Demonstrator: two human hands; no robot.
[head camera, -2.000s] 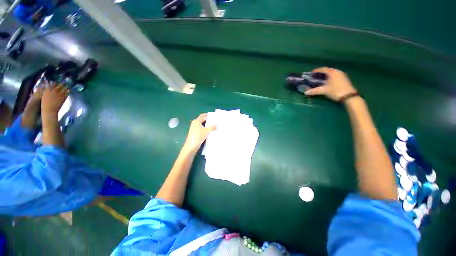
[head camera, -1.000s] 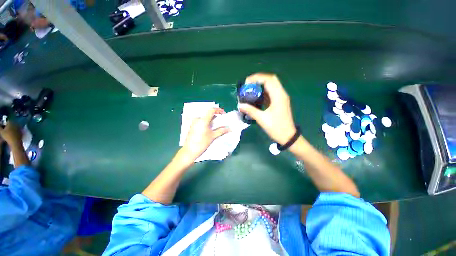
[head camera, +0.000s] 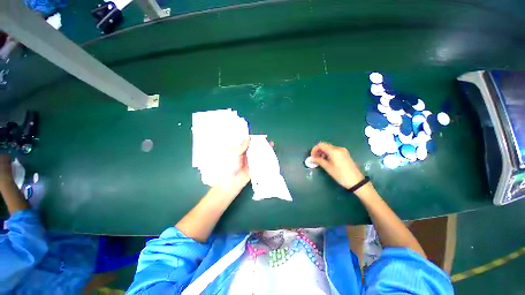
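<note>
A stack of white sheets (head camera: 216, 138) lies on the green bench left of centre. My left hand (head camera: 239, 161) is at the stack's right side and holds a single white piece (head camera: 266, 173), apart from the stack. Whether the black device is inside this piece cannot be told. My right hand (head camera: 334, 161) is at a lone white disc (head camera: 311, 162) on the bench, thumb and fingertips at its edge. A loose pile of white and blue discs (head camera: 397, 129) lies to the right.
A pale scale (head camera: 483, 109) stands at the right. A grey metal post (head camera: 75, 60) is at the upper left, with a pale disc (head camera: 147, 145) near its foot. Black devices (head camera: 22, 132) and another worker's arm are at the far left. A cardboard box shows below the bench edge.
The black device no longer shows in my right hand, which has moved down and right to the lone disc. My left hand has a white piece that is now separate from the stack.
</note>
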